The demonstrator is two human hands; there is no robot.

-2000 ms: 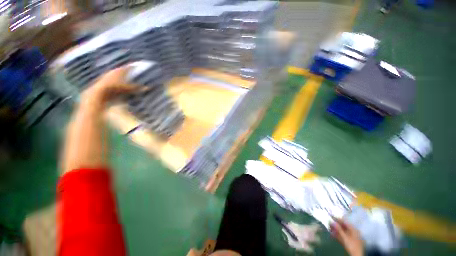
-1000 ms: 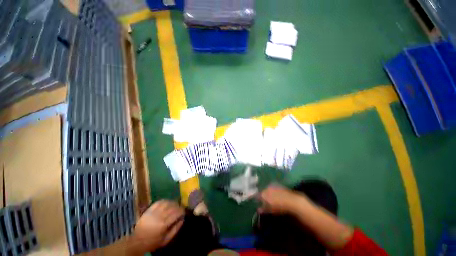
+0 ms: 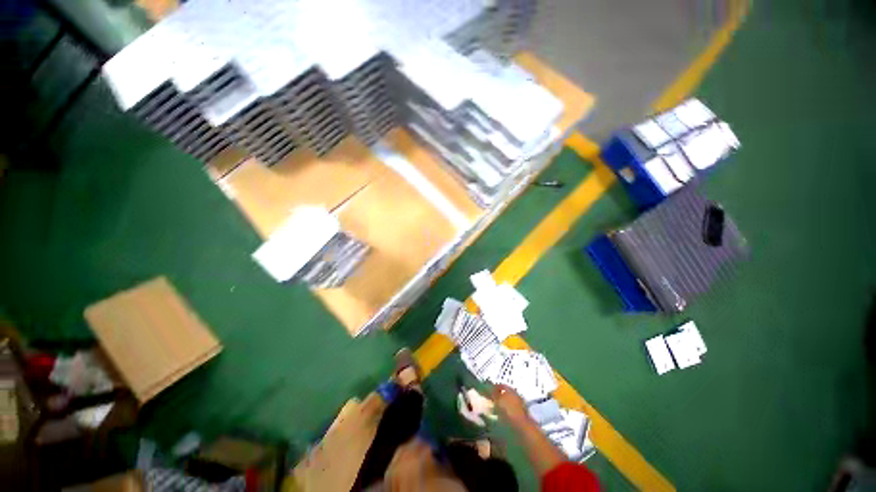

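Loose silver-white brackets [image 3: 523, 373] lie in a fanned, overlapping pile on the floor at my feet. My right hand [image 3: 509, 402] is at the pile's near edge, small and blurred; whether its fingers hold a bracket is unclear. A blurred skin-coloured shape low in the picture, between my legs, looks like my left hand [image 3: 413, 469]; its fingers cannot be made out. A separate block of nested brackets [image 3: 300, 245] sits on the brown sheet [image 3: 379, 207] of the pallet. Taller stacked rows [image 3: 298, 106] stand behind it. White gloves [image 3: 475, 405] lie beside the pile.
A blue crate with white brackets [image 3: 687, 139] stands at the right. Beside it a ribbed grey pad [image 3: 677, 245] with a dark phone-like object rests on another blue crate. A small bracket group [image 3: 676, 348] lies on the floor. A cardboard box [image 3: 154, 336] stands left, near clutter.
The view swung right, then back left over the pallet. My left hand was at a bracket block on the pallet two seconds ago and has left it. My right hand remains near the floor pile.
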